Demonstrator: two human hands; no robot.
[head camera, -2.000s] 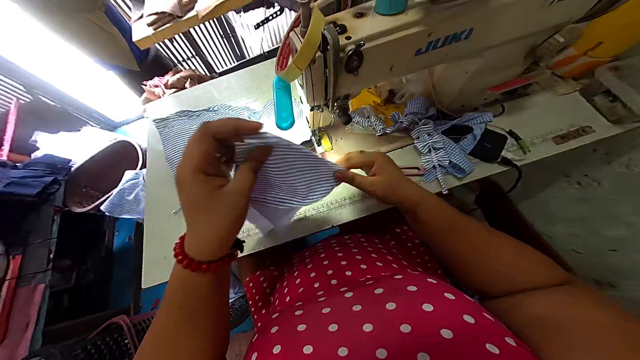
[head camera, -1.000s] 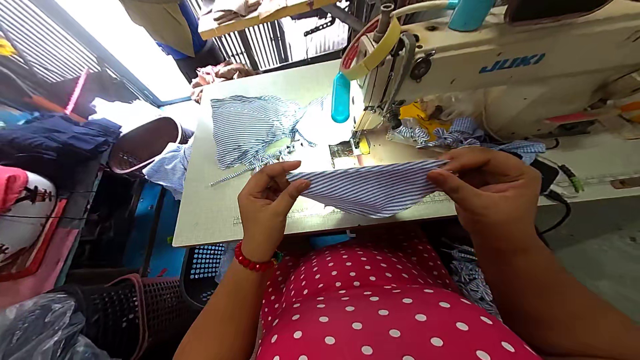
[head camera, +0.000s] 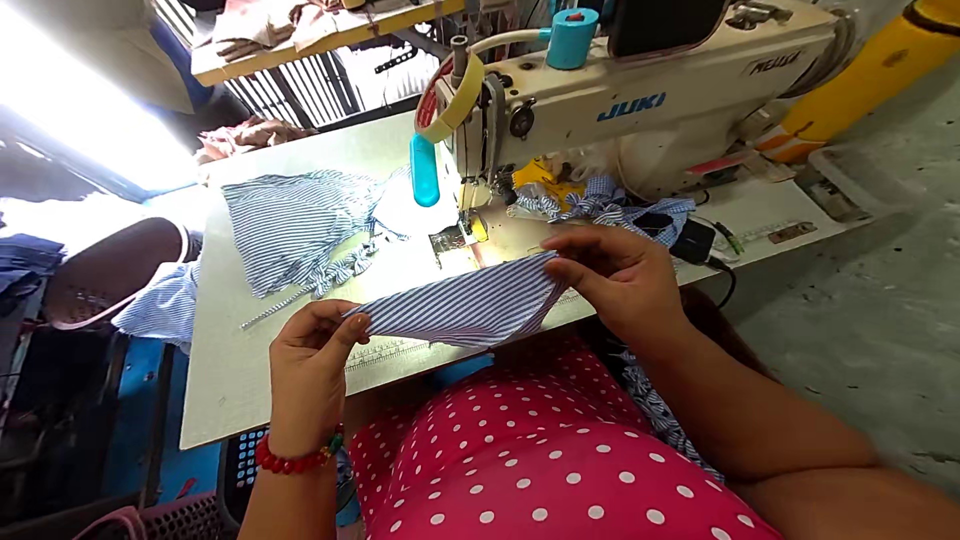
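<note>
A blue-and-white striped fabric piece (head camera: 465, 304) is stretched between my two hands above the front edge of the sewing table. My left hand (head camera: 315, 360), with a red bead bracelet at its wrist, pinches the left corner. The right corner is pinched between thumb and fingers of my right hand (head camera: 622, 281). Just behind the fabric is the needle area of a Juki sewing machine (head camera: 637, 112). Left of the needle, a gathered striped fabric piece (head camera: 300, 225) lies on the table, with a twisted striped tie (head camera: 341, 270) beside it.
A tape roll (head camera: 454, 101) hangs at the machine head above a turquoise tool handle (head camera: 424, 171). Striped scraps (head camera: 600, 202) and a black device (head camera: 691, 240) lie right of the needle. A basket (head camera: 120, 270) with cloth stands left of the table (head camera: 206, 390). A ruler scale runs along the front edge.
Two seconds ago the held fabric hung folded between my hands, close together; now they are farther apart and it is drawn out lengthwise. The view has shifted between frames.
</note>
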